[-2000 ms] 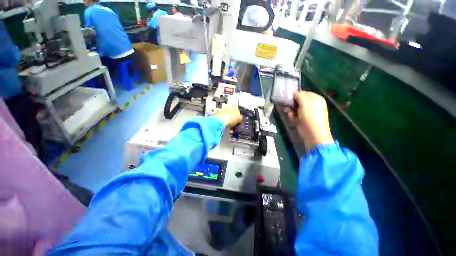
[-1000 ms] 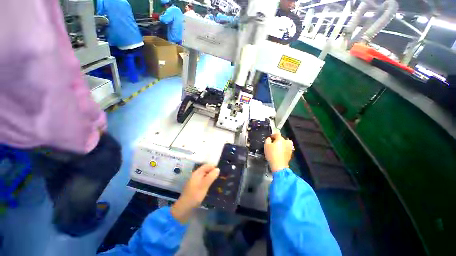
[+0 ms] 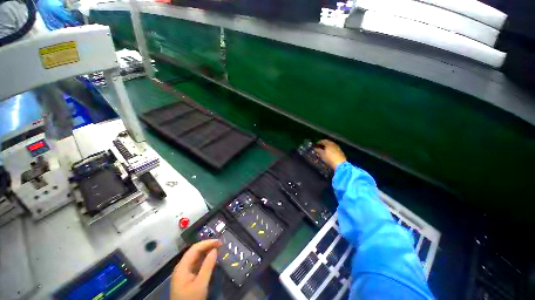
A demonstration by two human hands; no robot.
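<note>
A black component tray (image 3: 220,218) lies diagonally on the green bench with several black phone bodies in its pockets. The nearest phone body (image 3: 239,258) lies at the tray's left end. My left hand (image 3: 196,270) is beside its left edge, thumb and forefinger apart, with nothing seen between them. My right hand (image 3: 331,154) has its fingertips on the upper edge of another phone body (image 3: 312,158) at the tray's far end; the fingers partly hide it. Another phone body (image 3: 308,202) lies between them. A dark phone-shaped piece sits in the machine fixture (image 3: 101,187).
The white machine (image 3: 167,214) stands at left with a red button, screen (image 3: 100,282) and gantry (image 3: 58,55). An empty-pocketed black tray (image 3: 199,133) lies behind. A white slotted tray (image 3: 311,263) lies under my right sleeve. A green wall (image 3: 352,105) rises behind.
The view has swung right from the machine to the bench trays. My left hand no longer holds the phone body seen earlier. My right hand has left the fixture and reached the tray's far end.
</note>
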